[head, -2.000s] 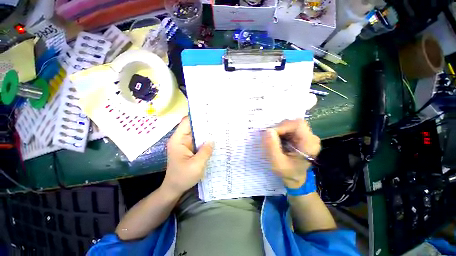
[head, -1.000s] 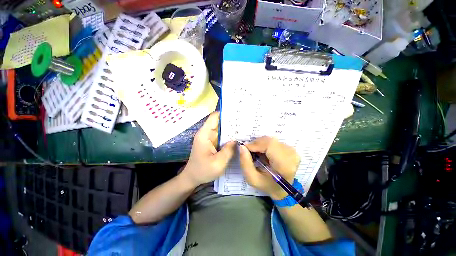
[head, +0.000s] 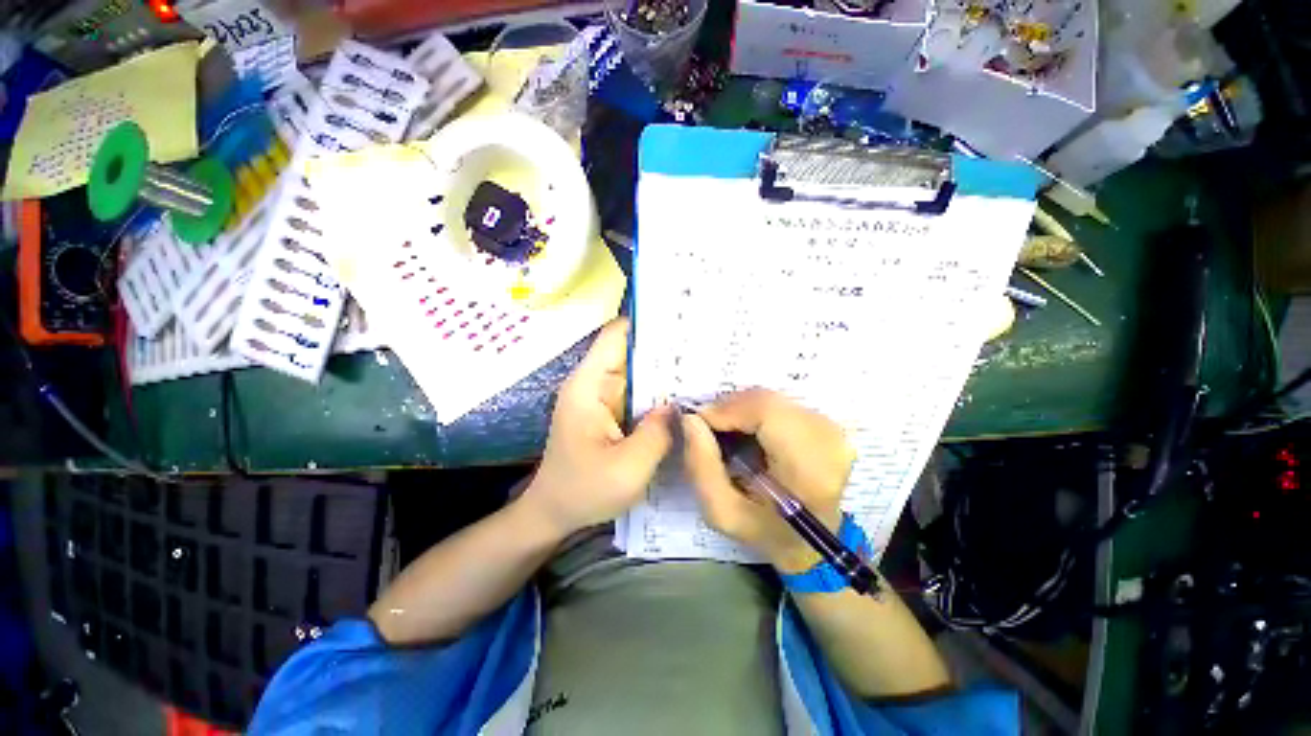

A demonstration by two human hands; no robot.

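Note:
A blue clipboard (head: pixel 700 150) with a silver top clip (head: pixel 857 176) leans at the bench edge over my lap. White printed record sheets (head: pixel 805 331) lie under the clip. My left hand (head: pixel 597 439) holds the clipboard's left edge, its thumb on the sheets and its fingers hidden behind. My right hand (head: pixel 769 467) holds a black pen (head: pixel 798 518), its tip low at the sheets' left side, close to my left thumb. A black device unit (head: pixel 496 216) sits inside a whitish tape roll (head: pixel 569 216), with small gold-orange parts beside it.
Left of the clipboard are a yellowish sticker sheet (head: pixel 460 352), white printed strips (head: pixel 295 273), a green-flanged solder spool (head: pixel 118 173) and an orange multimeter (head: pixel 43 273). White parts boxes (head: pixel 834 43) stand behind. Thin tools (head: pixel 1061 298) lie at right, near a thick black cylinder (head: pixel 1182 331).
Since two seconds ago the view has shifted, and my right hand has moved to the sheets' left side beside my left thumb. Over the last second, hands and clipboard have barely moved.

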